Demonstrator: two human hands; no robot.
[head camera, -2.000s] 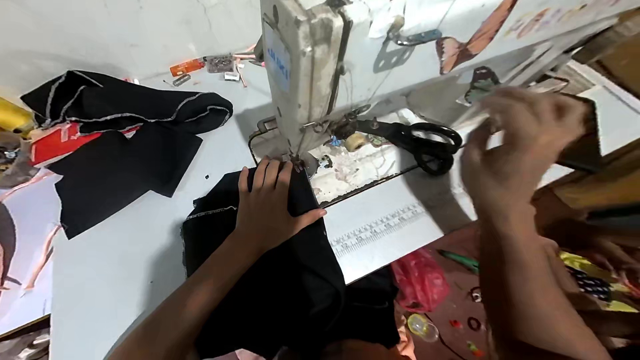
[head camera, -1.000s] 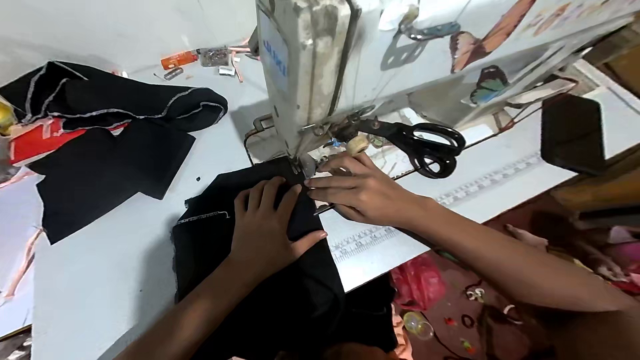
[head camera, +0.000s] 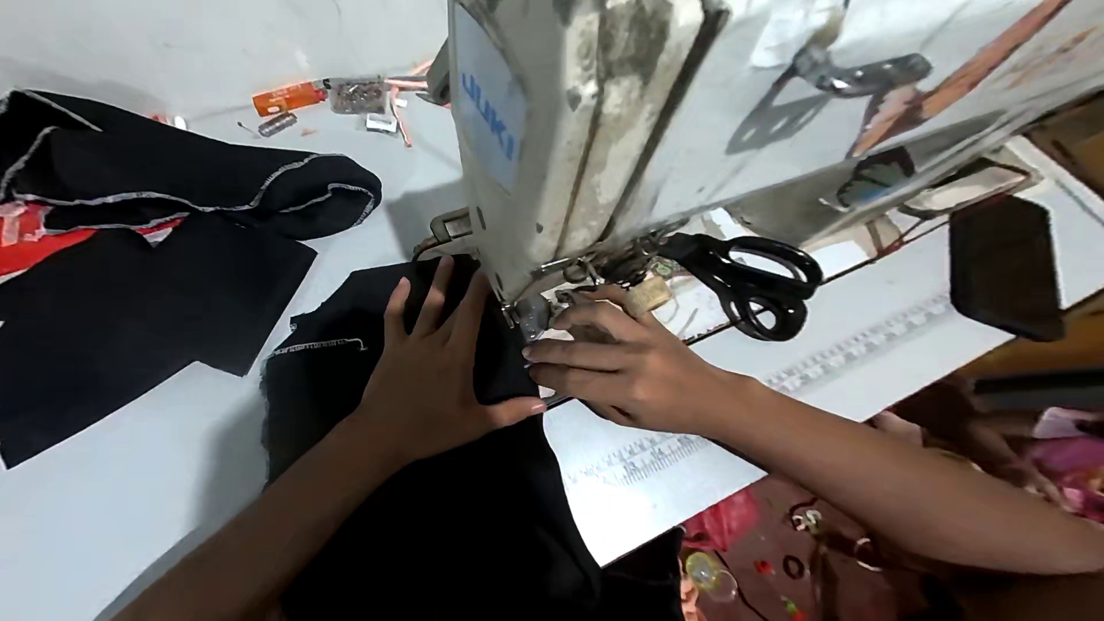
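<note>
Black fabric lies under the needle area of a white Juki sewing machine and hangs over the table's front edge. My left hand presses flat on it, fingers spread, just left of the presser foot. My right hand is at the fabric's right edge beside the foot, fingertips close together; whether they pinch the cloth cannot be told. Black-handled scissors rest on the machine bed behind my right hand, their blades partly hidden.
More black fabric pieces with white overlocked edges lie at the left over something red. An orange item and a metal bobbin sit near the wall. A printed ruler scale runs along the table edge. A dark flat object lies at right.
Two seconds ago my right hand was raised, blurred, to the right of the scissors; it has come down to the fabric beside the presser foot. My left hand has stayed on the cloth.
</note>
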